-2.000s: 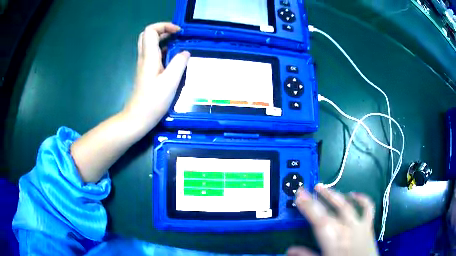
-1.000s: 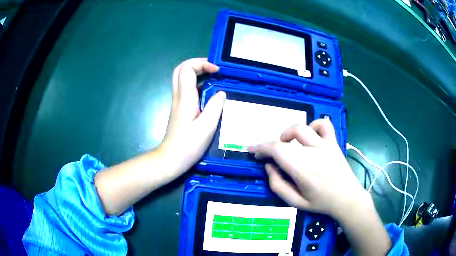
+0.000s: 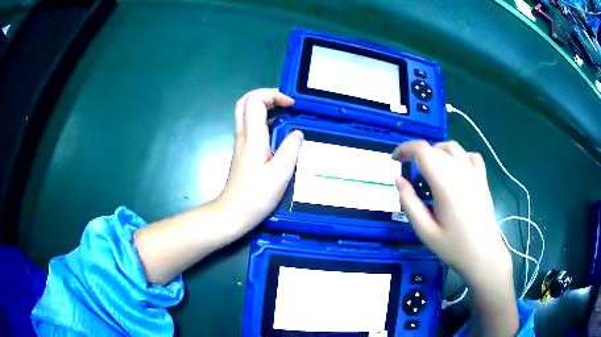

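Three blue handheld testers lie one above another. The middle tester [image 3: 343, 220] has a white screen with a thin green line across it. My left hand [image 3: 257, 161] grips its upper left corner, thumb on the frame, fingers by the gap below the top tester [image 3: 356, 108]. My right hand [image 3: 448, 191] is over its right side, fingers bent near the screen's right edge, partly hiding the keypad. The top tester shows a pale screen. The bottom tester [image 3: 333, 299] shows a white screen and is cut off by the lower edge.
White USB cables [image 3: 491, 148] run from the testers' right edges and loop on the green bench mat [image 3: 132, 131]. A small black-and-yellow item [image 3: 555, 285] lies right of them. A black tray [image 3: 49, 79] is at the far left. Assorted parts lie at the top right.
The middle screen's coloured bottom strip has given way to a green line. The bottom screen's green blocks are gone. My right hand moved from the bottom tester to the middle one, then rightward.
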